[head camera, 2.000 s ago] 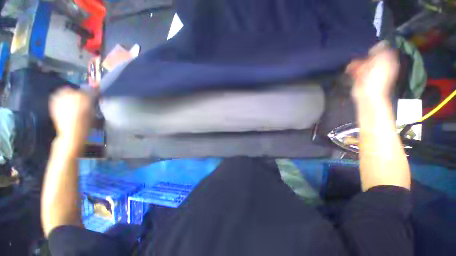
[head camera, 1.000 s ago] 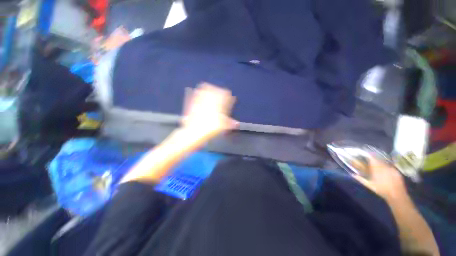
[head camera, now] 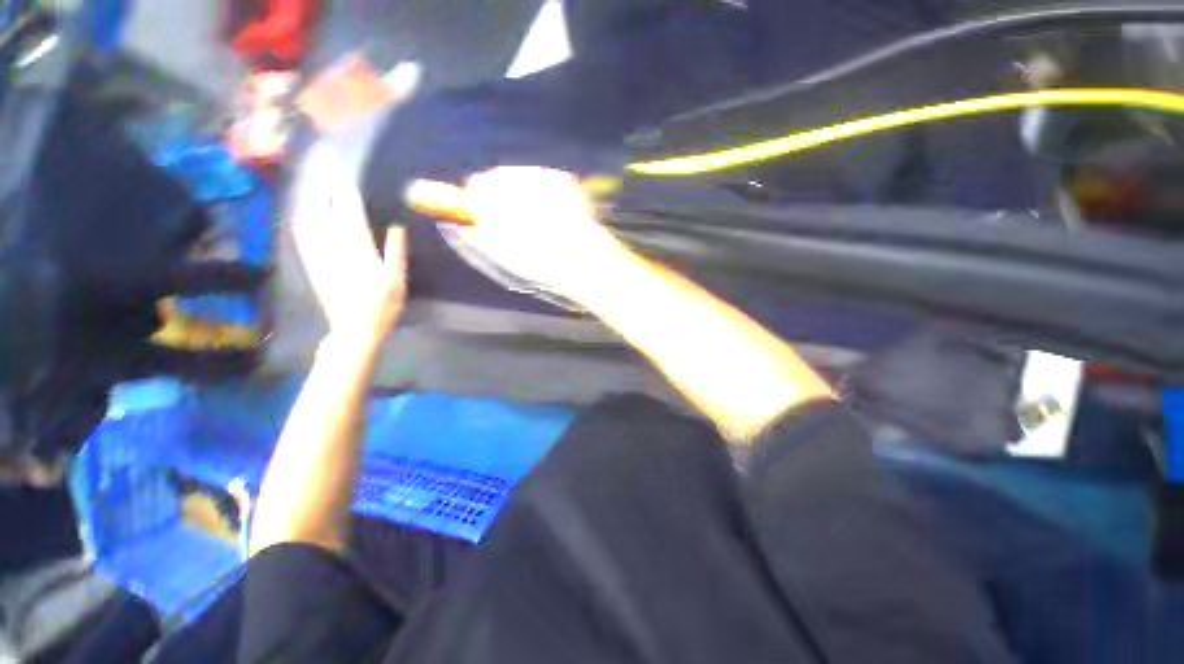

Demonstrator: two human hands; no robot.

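Observation:
The navy garment [head camera: 435, 140] lies over the left end of the light-grey padded arm [head camera: 481, 322]. My right hand [head camera: 539, 221] grips the orange-brown handle of the steam iron [head camera: 506, 275], which is over the garment. The iron is partly hidden by my hand, and its sole cannot be seen. My left hand [head camera: 348, 266] is at the garment's left edge, fingers stretched away from me and thumb apart, just left of the iron. The yellow hose [head camera: 831, 130] runs right from the iron across the dark cloth. The picture is blurred.
An orange-pink card [head camera: 345, 94] and a white triangular piece [head camera: 543, 42] lie beyond the arm. A white card [head camera: 1047, 405] is at the right by a dark pad [head camera: 941, 383]. Blue crates [head camera: 435, 496] stand below the near side. A red object [head camera: 270, 26] is at the far left.
My right hand has brought the iron from the right end to the garment's left part, trailing the yellow hose. My left hand has moved left to the garment's edge.

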